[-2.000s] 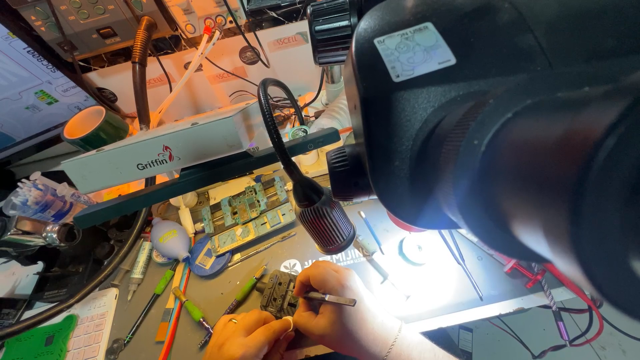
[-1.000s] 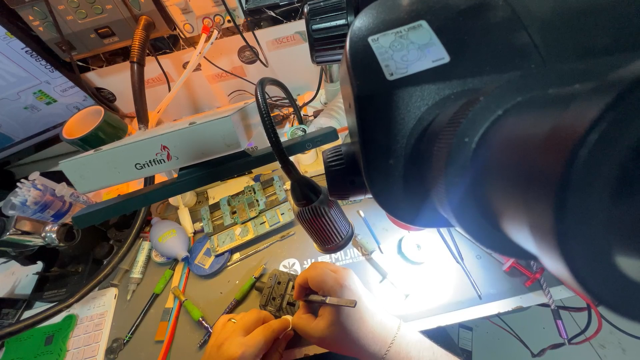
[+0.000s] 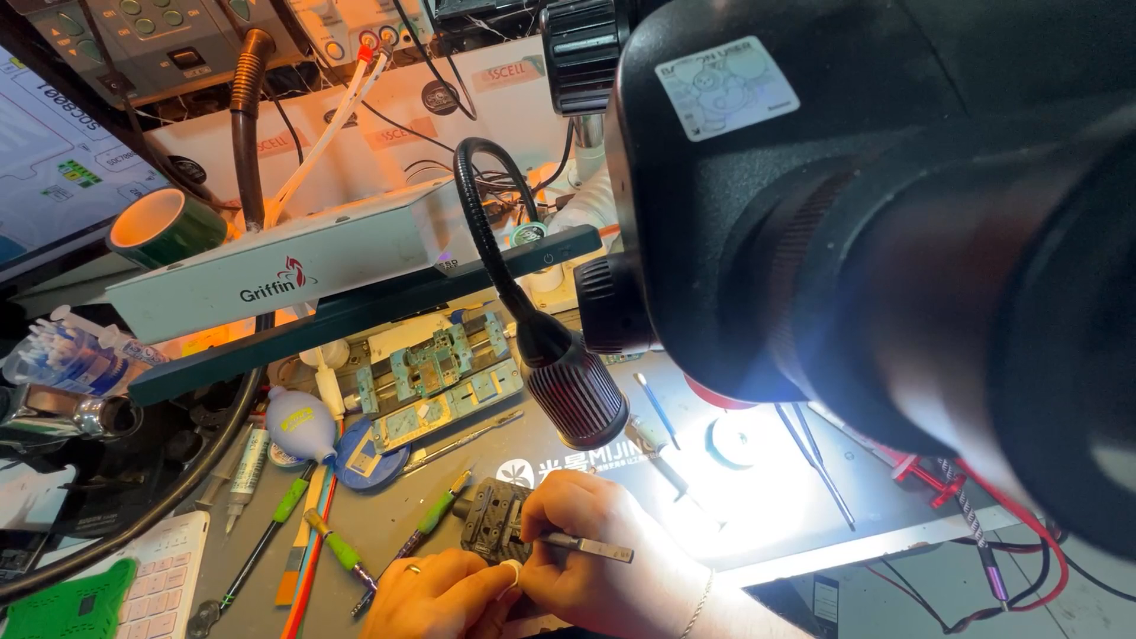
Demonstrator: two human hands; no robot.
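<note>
My right hand [image 3: 603, 555] grips a slim metal-handled tool [image 3: 590, 546], whose tip is hidden behind the fingers. Beside it, my left hand [image 3: 435, 590], with a ring on one finger, has thumb and fingers pinched together near the right fingertips; whatever lies between them cannot be made out. Both hands are at a small dark clamp-like holder [image 3: 488, 519] at the lower middle of the mat, partly covered by the right hand. Above the work hangs a black gooseneck lamp [image 3: 581, 399]. A black microscope [image 3: 754, 222] fills the upper right.
Green-gripped tools [image 3: 433, 510], a blue-grey air blower [image 3: 302, 424] and a blue round container [image 3: 368, 457] lie left of the hands. Behind them stands a board fixture [image 3: 435, 377]. Tweezers [image 3: 816, 466] and red cables [image 3: 1021, 532] are at right, a white keyboard [image 3: 164, 577] at lower left.
</note>
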